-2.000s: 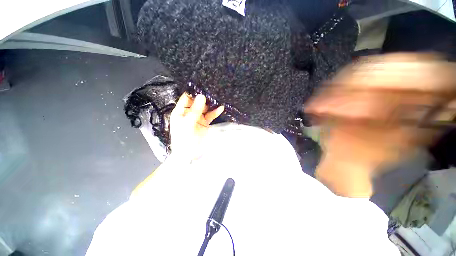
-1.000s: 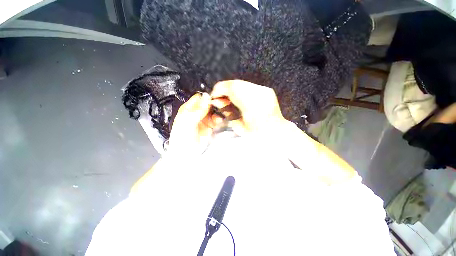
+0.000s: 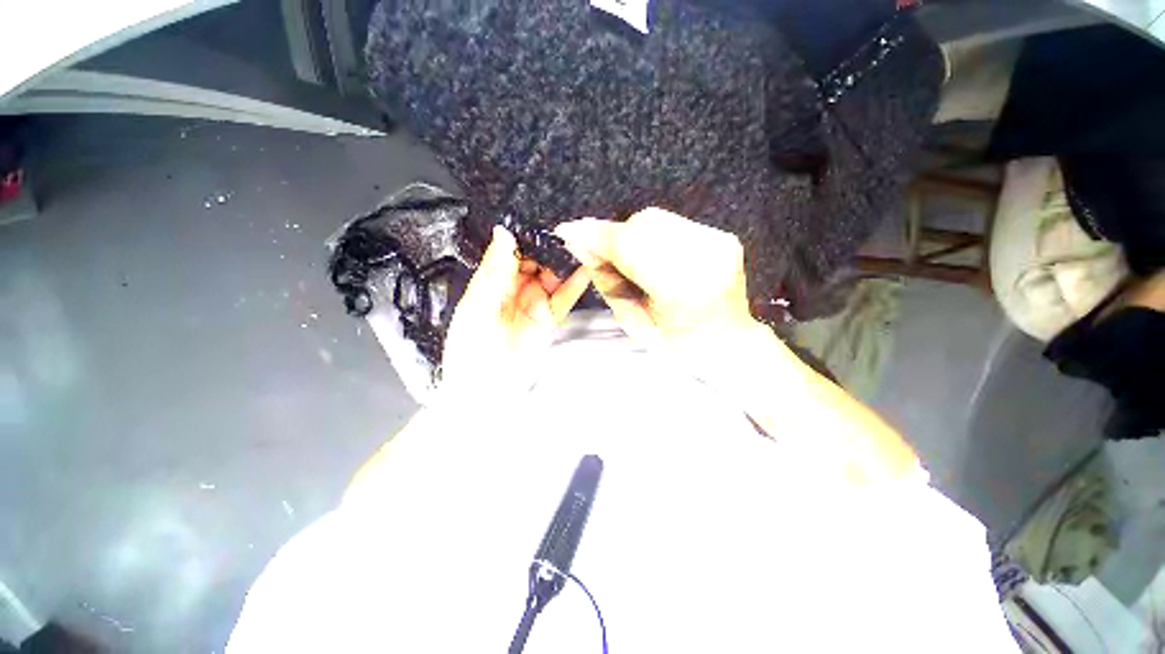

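A large black-charcoal nubby garment [image 3: 613,115] lies over my lap. My left hand [image 3: 492,307] pinches its near edge, where a narrow dark trim [image 3: 543,243] with silvery glints shows between my hands. My right hand [image 3: 677,275] is just to the right, fingers closed at the same edge. No needle or thread can be made out. Glossy black loose trim [image 3: 383,268] hangs in a curly tangle at the left of my lap. A white label [image 3: 624,12] shows on the dark cloth at the top.
Grey floor [image 3: 166,332] lies at the left. A wooden stool [image 3: 939,217] and a person's dark-clothed arm [image 3: 1124,358] are at the right. Greenish cloth [image 3: 1067,524] lies at the lower right. A black microphone-like object [image 3: 566,517] with a thin cable is on my chest.
My right hand came in from a blurred, far-right position to the trim edge beside my left hand. Since then it has shifted slightly right, opening a small gap that shows the trim.
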